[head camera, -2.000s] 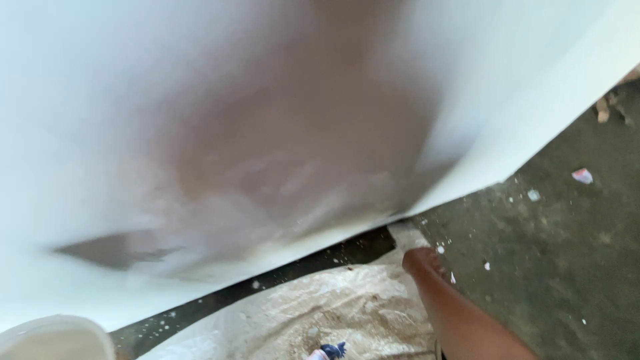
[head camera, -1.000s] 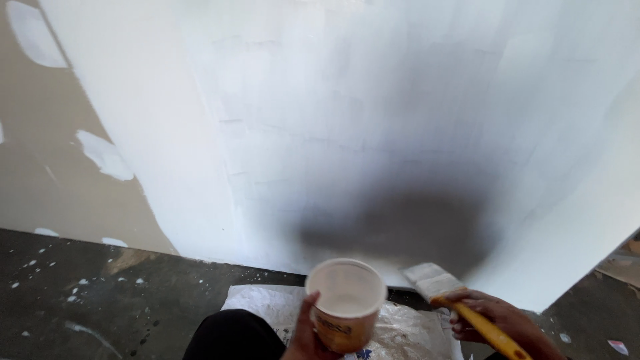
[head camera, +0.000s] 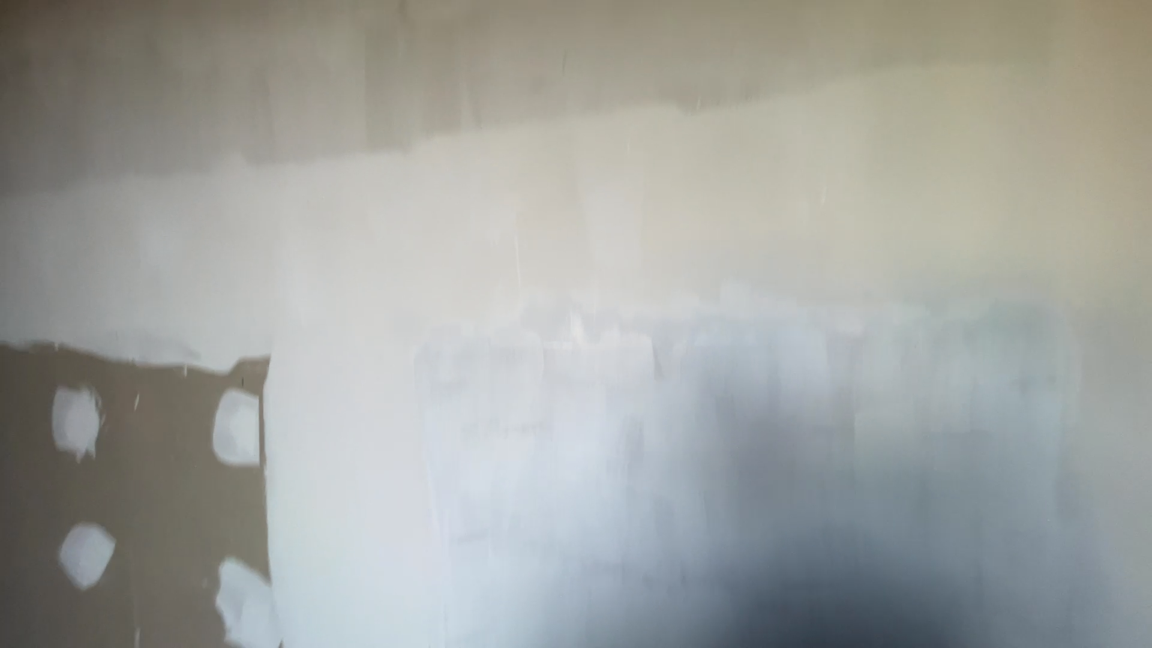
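A wall (head camera: 558, 234) fills the whole head view. Over its middle and lower right lies a patch of bluish-white paint (head camera: 558, 468) with vertical brush marks and an uneven upper edge. A dark, soft-edged shadow (head camera: 846, 594) falls across the lower right of this patch. Neither my left hand nor my right hand is in the picture, and the brush and the tub are out of sight as well.
At the lower left is a brown-grey bare section of wallboard (head camera: 162, 495) with several white filler spots (head camera: 87, 555) on it. Along the top runs a darker grey-brown band (head camera: 180, 99) of wall. The floor is out of view.
The view has swung up the wall. One second ago my left hand held a plastic tub and my right hand a paintbrush low down; both have left the picture.
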